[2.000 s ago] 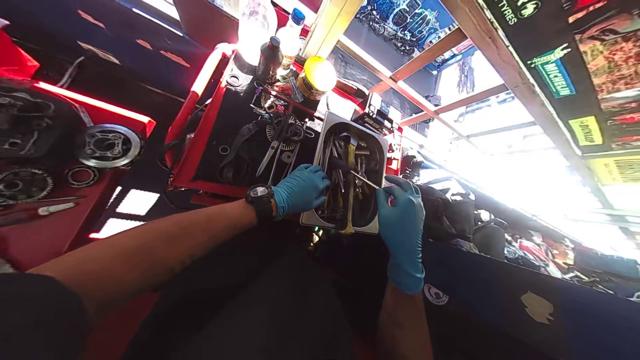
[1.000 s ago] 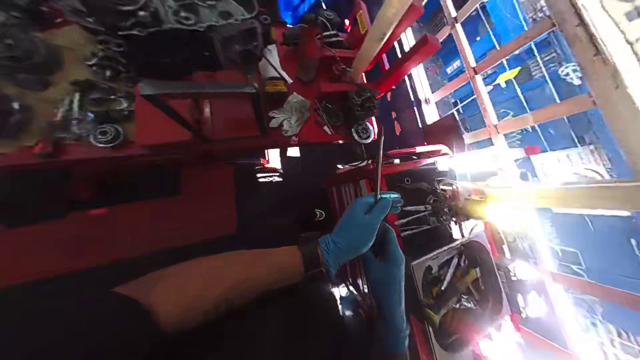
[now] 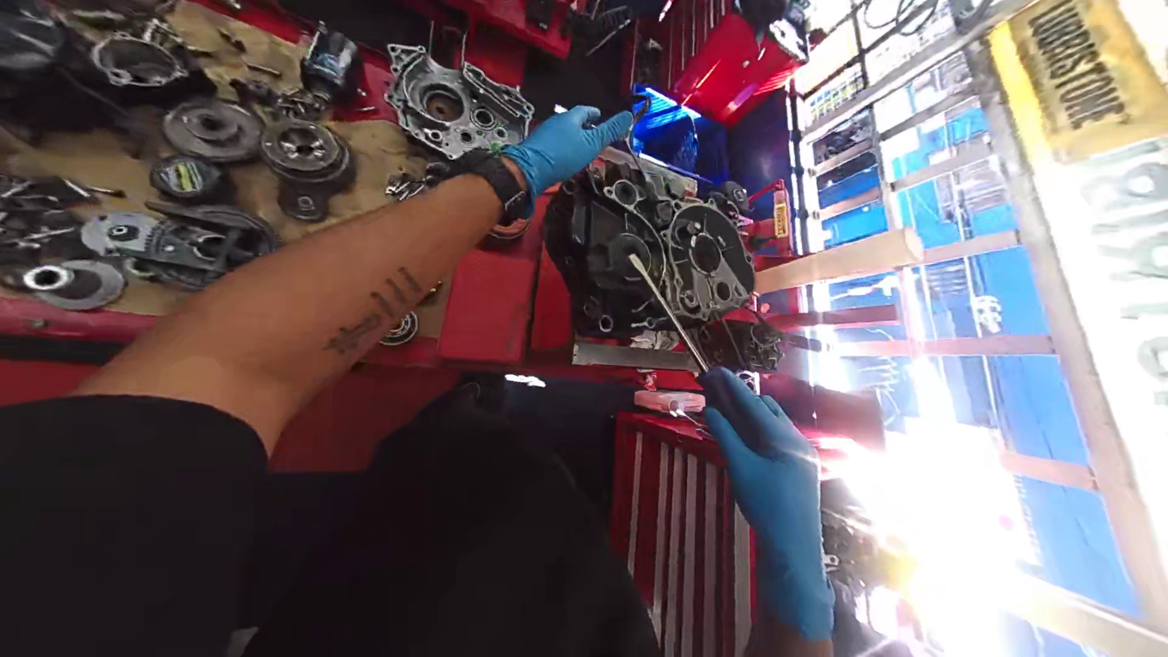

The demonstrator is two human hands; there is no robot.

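My left hand (image 3: 568, 151), in a blue glove, reaches over the top left of a motorcycle engine crankcase (image 3: 652, 251). Its fingertips are at a small dark item near the case's upper edge; whether they grip it is unclear. My right hand (image 3: 762, 447), also gloved in blue, is shut on a long thin metal tool (image 3: 669, 310) below the engine. The tool's light-coloured tip points up across the face of the case; contact cannot be told. A loose metal crankcase half (image 3: 461, 105) lies left of my left hand.
Engine parts, among them a round metal rotor (image 3: 306, 151) and a gear assembly (image 3: 196, 245), lie on the cardboard-covered red bench at left. A red tool cabinet (image 3: 680, 529) stands below the engine. Wooden bars (image 3: 839, 260) and bright light are at right.
The view has swung from the tray of tools to the bench and engine. My hands, close together one second ago, are now apart, the left reaching up to the engine.
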